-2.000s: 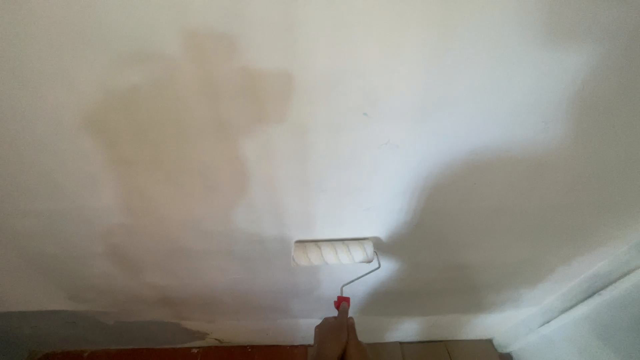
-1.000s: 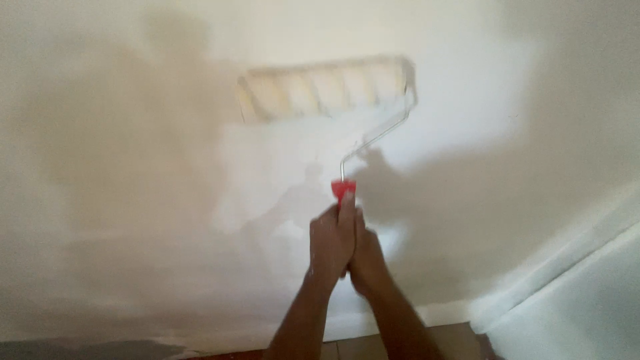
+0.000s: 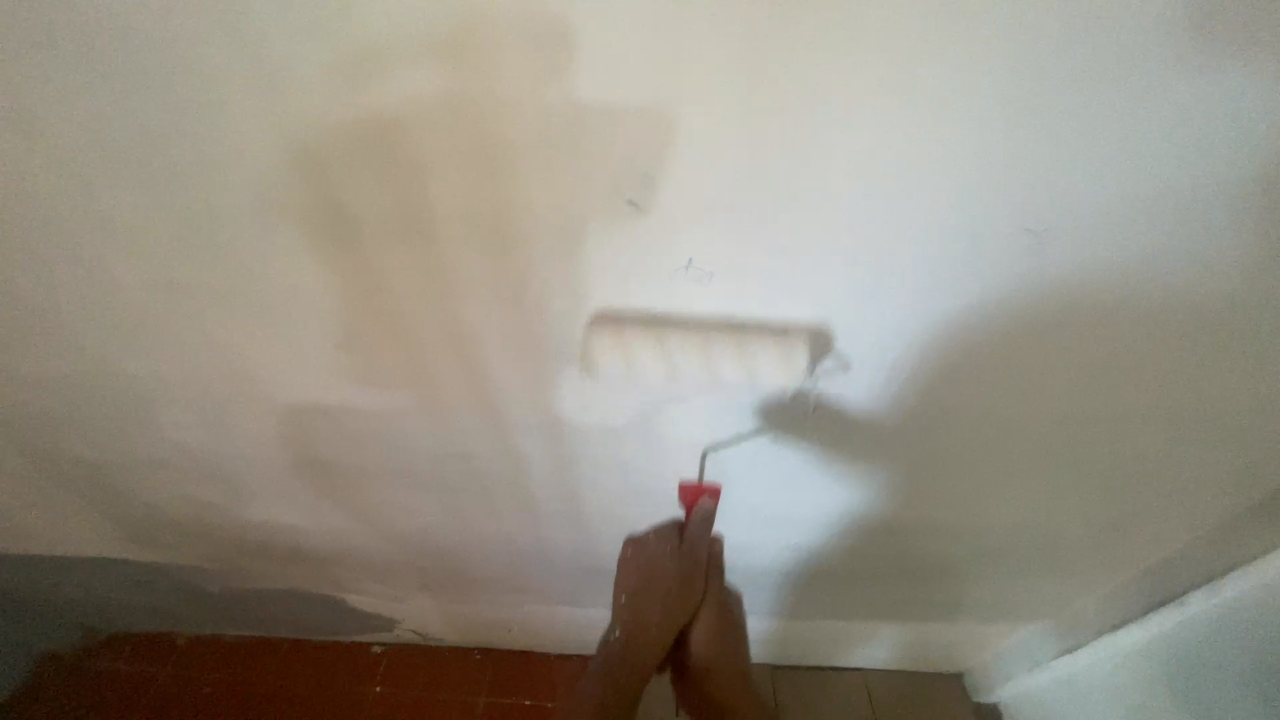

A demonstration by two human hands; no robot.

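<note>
My left hand (image 3: 660,575) grips the red handle (image 3: 699,492) of a paint roller, its thumb lying along the handle's top. Just to the right and a little lower, my right hand (image 3: 722,620) is closed around the same handle, mostly behind the left. A bent metal rod runs from the handle up to the roller's right end. The white roller cover (image 3: 705,350), blurred, is level against the white wall (image 3: 850,180). Pale specks show on my left hand and wrist.
Red floor tiles (image 3: 450,675) lie along the wall's foot, with paler tiles (image 3: 820,690) to their right. A dark grey patch (image 3: 180,595) marks the lower left wall. A light ledge or wall edge (image 3: 1140,620) slants up at right. Shadows fall across the wall.
The roller went up the wall between the two earlier frames and is lower now than one second ago. My hands moved with it and stay on the handle. The view has shifted.
</note>
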